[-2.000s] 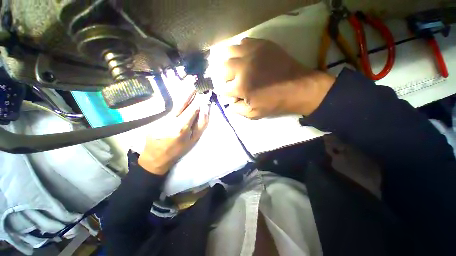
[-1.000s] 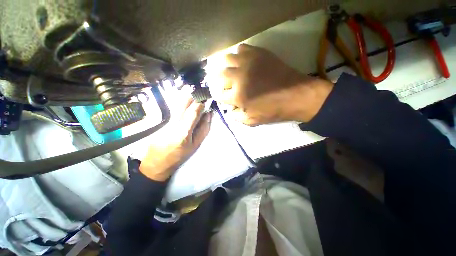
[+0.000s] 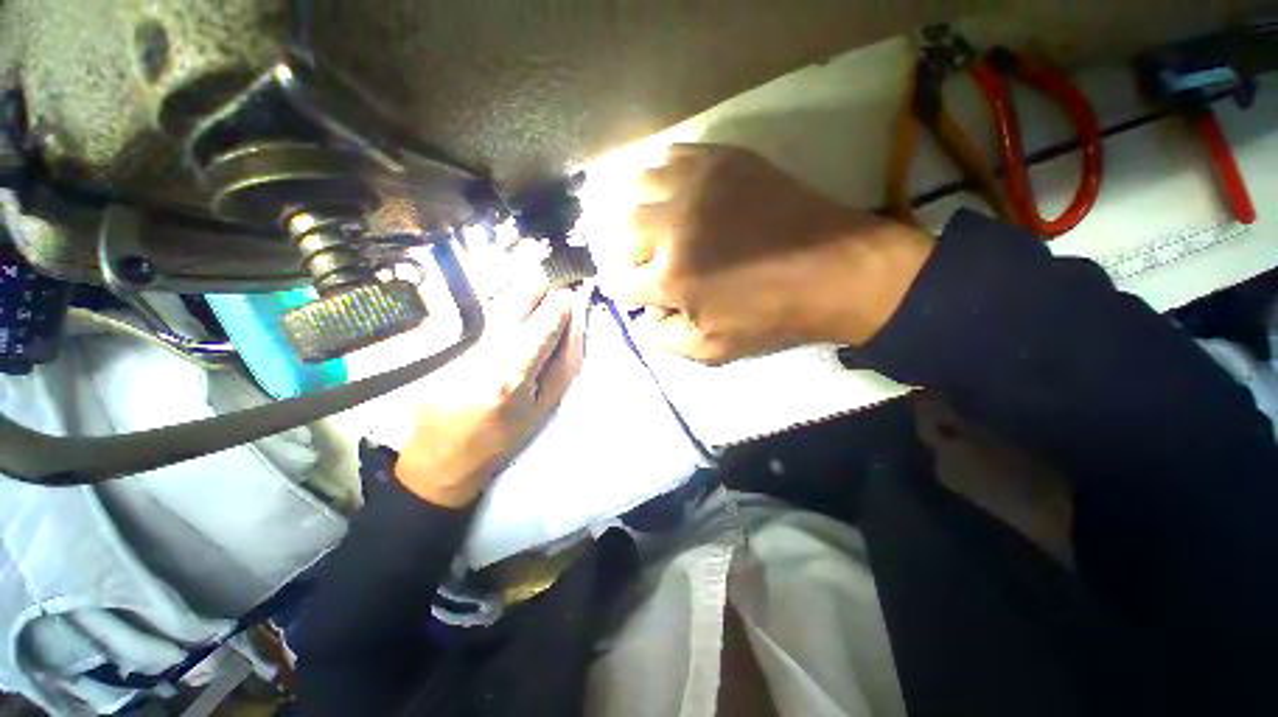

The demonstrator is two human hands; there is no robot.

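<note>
The sewing machine head (image 3: 561,70) hangs over the top of the view, with its knurled knob (image 3: 353,321) at the left. The needle area is in strong glare. My left hand (image 3: 507,399) lies on white cloth (image 3: 589,455) just below the needle area, fingertips at a small ribbed metal part. My right hand (image 3: 743,259) is right of it, fingers curled, beside the needle area. A narrow navy strip (image 3: 652,371) runs from between my hands down to the table's front edge. Glare hides the fingertips, so I cannot tell what either hand grips.
Scissors with orange and red handles (image 3: 1023,154) lie at the upper right, beside a red-handled tool (image 3: 1228,165). A turquoise object (image 3: 266,343) is behind the knob. Pale grey-blue pieces (image 3: 154,490) are piled at the left. Pale cloth (image 3: 806,588) lies on my lap.
The view has shifted slightly, moving the machine head in the picture. My right hand sits slightly lower in the picture than two seconds ago. My left hand and the navy strip stay nearly in place.
</note>
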